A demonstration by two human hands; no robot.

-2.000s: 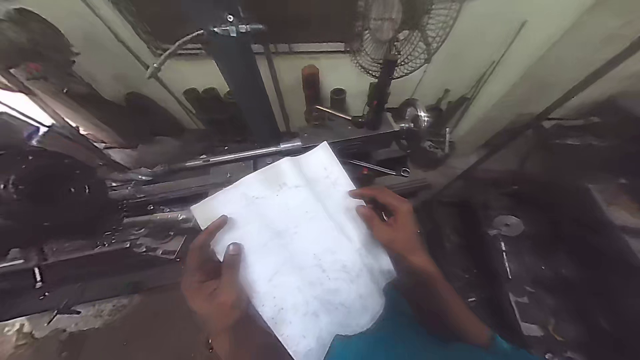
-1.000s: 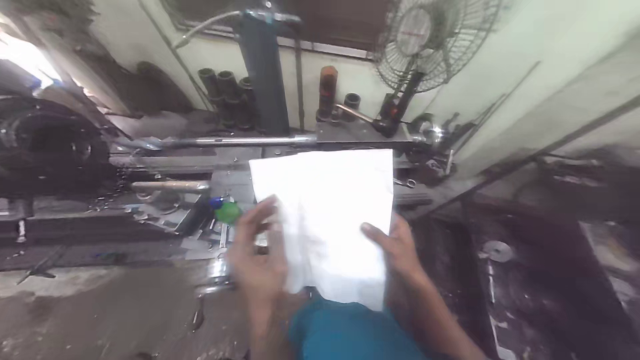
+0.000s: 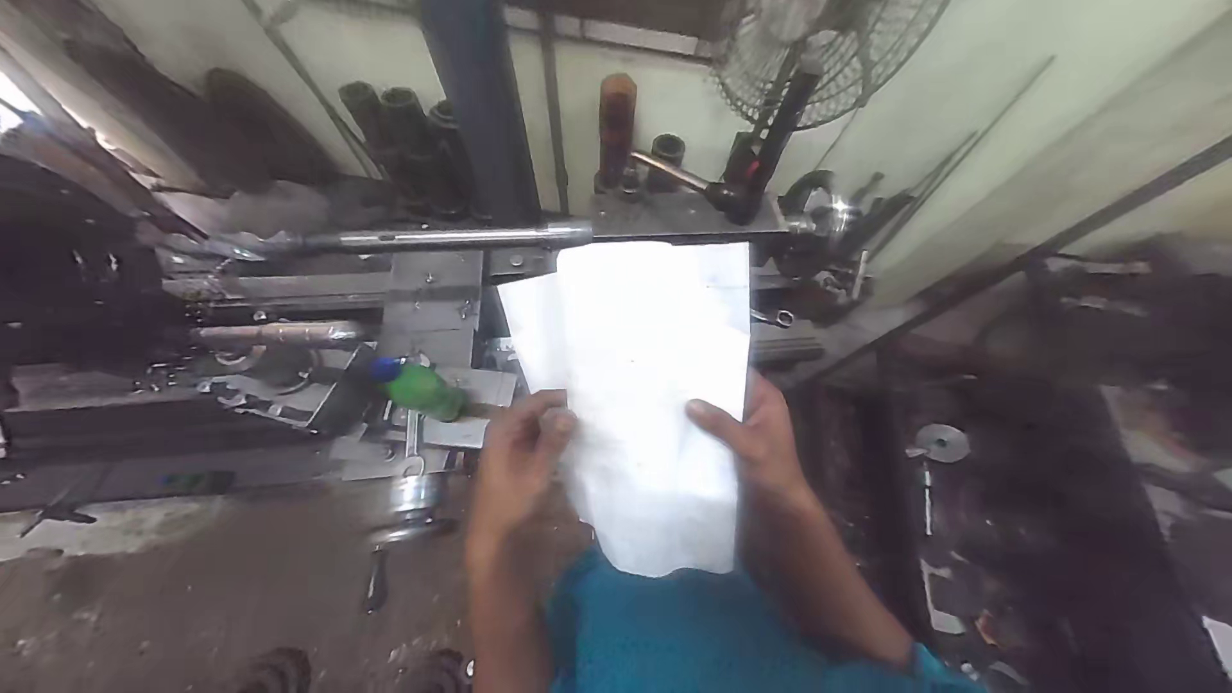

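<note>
White sheets of paper, overlapping at differing angles, are held upright in front of my body. Their left edge is gripped by my left hand, thumb and bent fingers close together on it. My right hand pinches the right edge, its thumb on the near face and the fingers behind, partly hidden. Glare washes out the paper's face, so any marks cannot be read. Behind the paper is a metalworking lathe, with a green plastic bottle with a blue cap lying to the left of my left hand.
A long metal bar runs across the back of the machine. A crank handle with a metal dial juts out at the front left. A wrench lies below the bottle. A wire-guarded fan stands at the back right.
The paper was one wide tilted sheet two seconds ago; now it shows as narrower, overlapping layers. Both hands have come closer together. The view has shifted, bringing the green bottle into sight.
</note>
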